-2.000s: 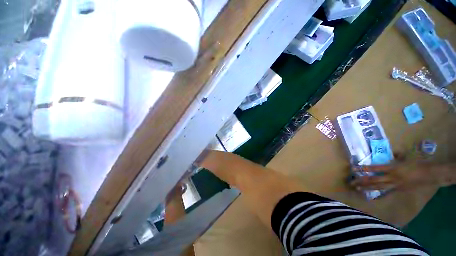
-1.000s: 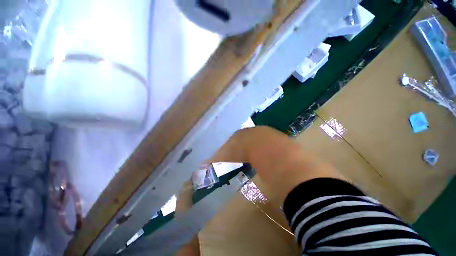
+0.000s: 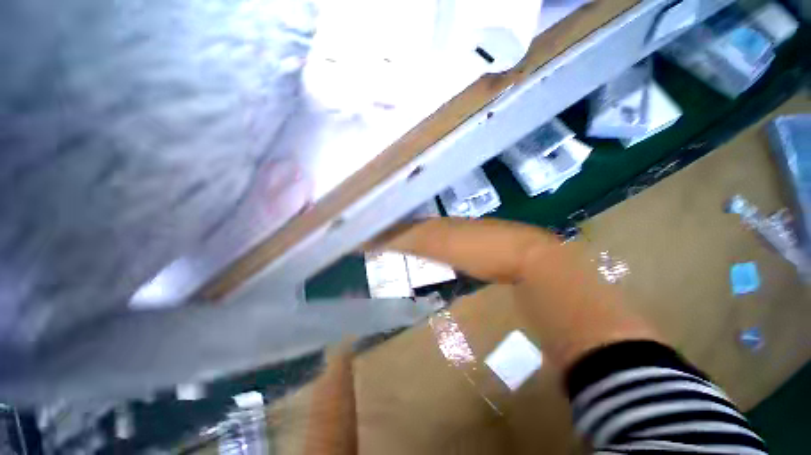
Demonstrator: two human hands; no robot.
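My left hand (image 3: 445, 244), bare below a black-and-white striped sleeve, reaches over the green conveyor belt to the shelf edge; its fingertips are hidden there, so its grip cannot be told. White cards or packs (image 3: 389, 273) lie just below it on the belt. More clear packs with white cards (image 3: 544, 160) lie farther up the belt. A white square (image 3: 514, 360) lies on the brown cardboard bench (image 3: 658, 329) beside my forearm. My right hand is not in view.
A light blue square (image 3: 744, 278), a small bluish piece (image 3: 750, 338), a crumpled clear strip (image 3: 769, 227) and a clear-blue tray (image 3: 791, 160) are at the right. A white shelf edge (image 3: 445, 155) and blurred grey support (image 3: 267, 342) cross the view. Another bare forearm (image 3: 333, 409) shows below.
The view has swung. My right hand and the pack it touched two seconds ago have left the picture. A white square now shows on the cardboard. My left arm still reaches to the belt.
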